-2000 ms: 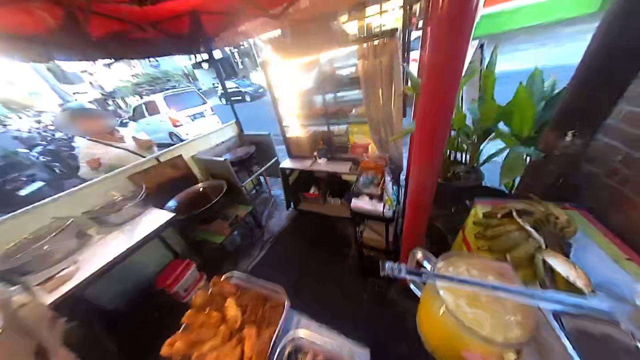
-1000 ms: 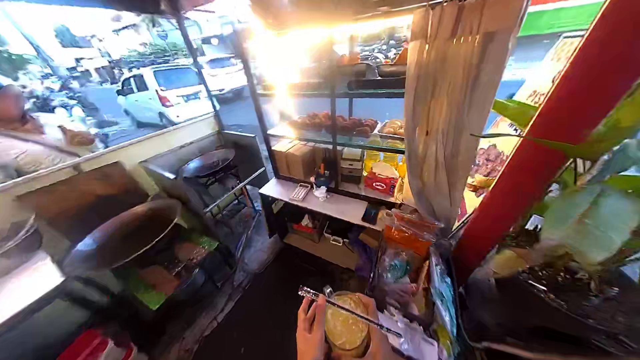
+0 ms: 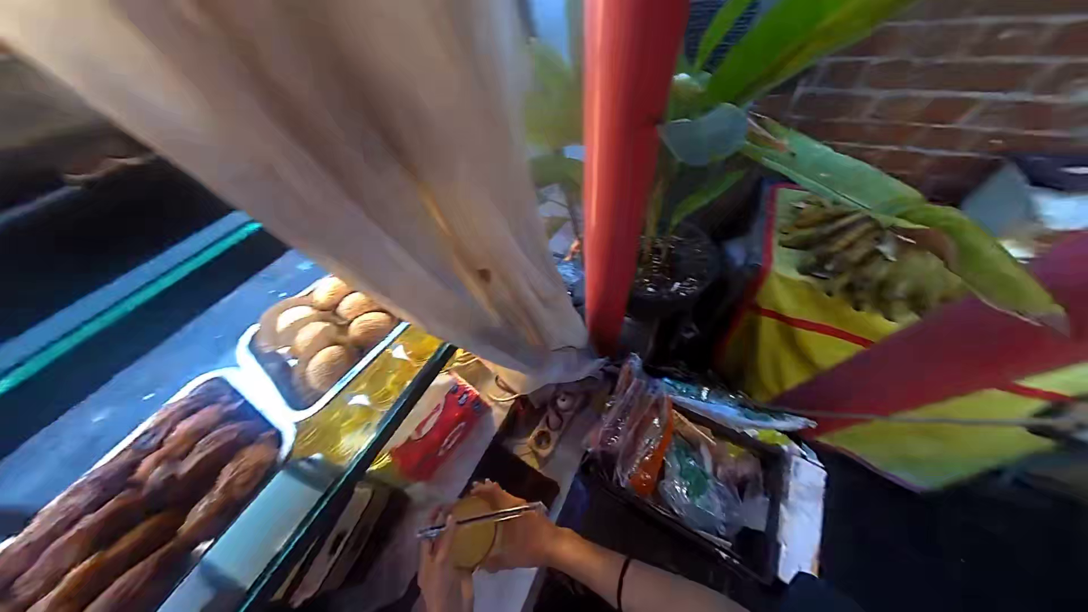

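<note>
At the bottom middle, my left hand and my right hand hold a round container of pale yellow contents between them, the left on its left side and the right on its right. A thin metal utensil lies across the container's top, reaching both hands. Just above them is a dark flat object on the counter. Close by on the left stands a red and white box. Right of my right hand sits a black crate of plastic bags.
Glass shelves at left hold a tray of fried food and a tray of round golden items. A cloth curtain hangs above. Beyond are a red post, a potted plant and bananas on yellow cloth.
My hands and the container have come close to the display shelves and the red and white box. The view has swung strongly to the right and nearer the curtain.
</note>
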